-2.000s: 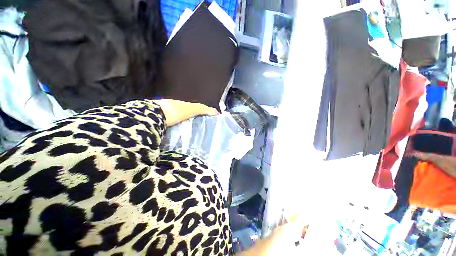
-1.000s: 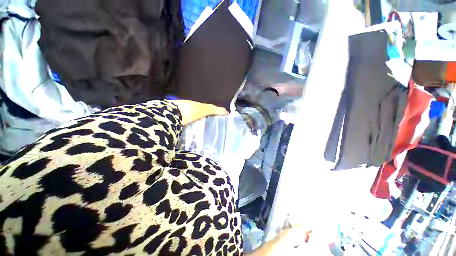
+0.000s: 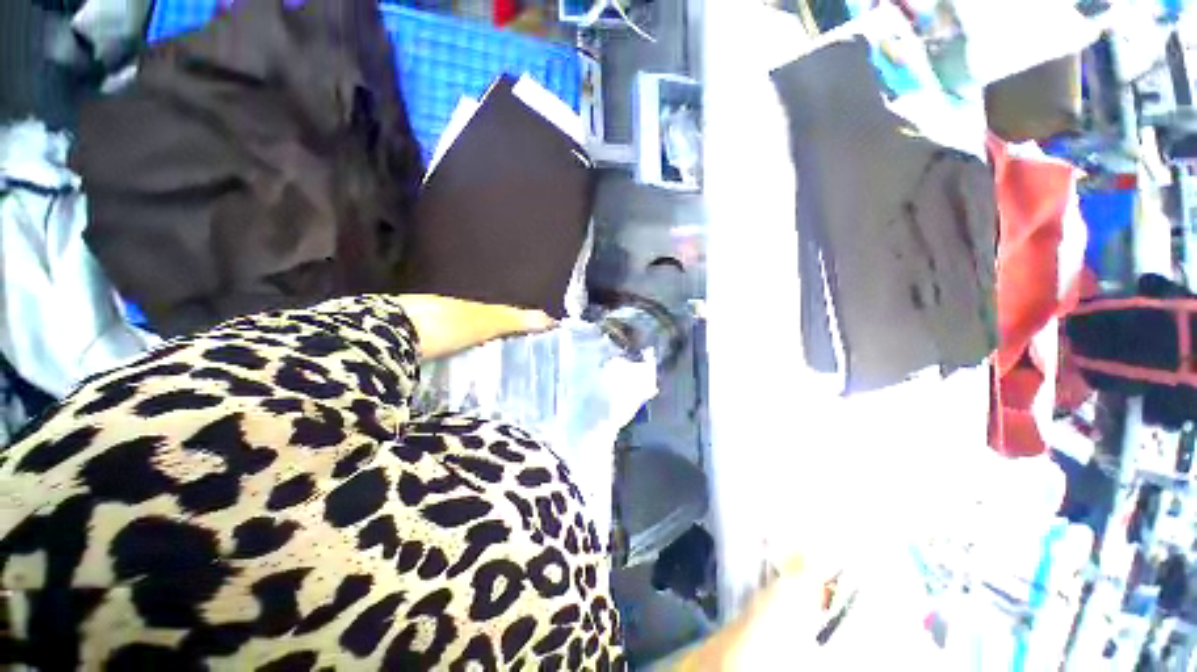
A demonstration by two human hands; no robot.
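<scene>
My left hand (image 3: 483,323) comes out of the leopard-print sleeve above a translucent bag (image 3: 525,381) at my lap. Its fingertips are beside the lower corner of a dark panel (image 3: 505,217) with white edges; its grip cannot be made out. My right hand (image 3: 761,617) is at the bottom edge over the glaring white table (image 3: 755,433), partly cut off and washed out. A small thin dark item (image 3: 832,610) shows by its fingers; whether it is held is unclear.
Dark cut panels (image 3: 899,223) lie on the table, with red fabric (image 3: 1030,263) beyond them. A blue crate (image 3: 486,66) and dark cloth (image 3: 236,158) are at upper left. A grey under-table part (image 3: 656,499) stands beside the table edge.
The view has shifted, so more of the blue crate shows and the table panels sit further left. My left hand stays by the dark panel and bag; my right hand stays over the table.
</scene>
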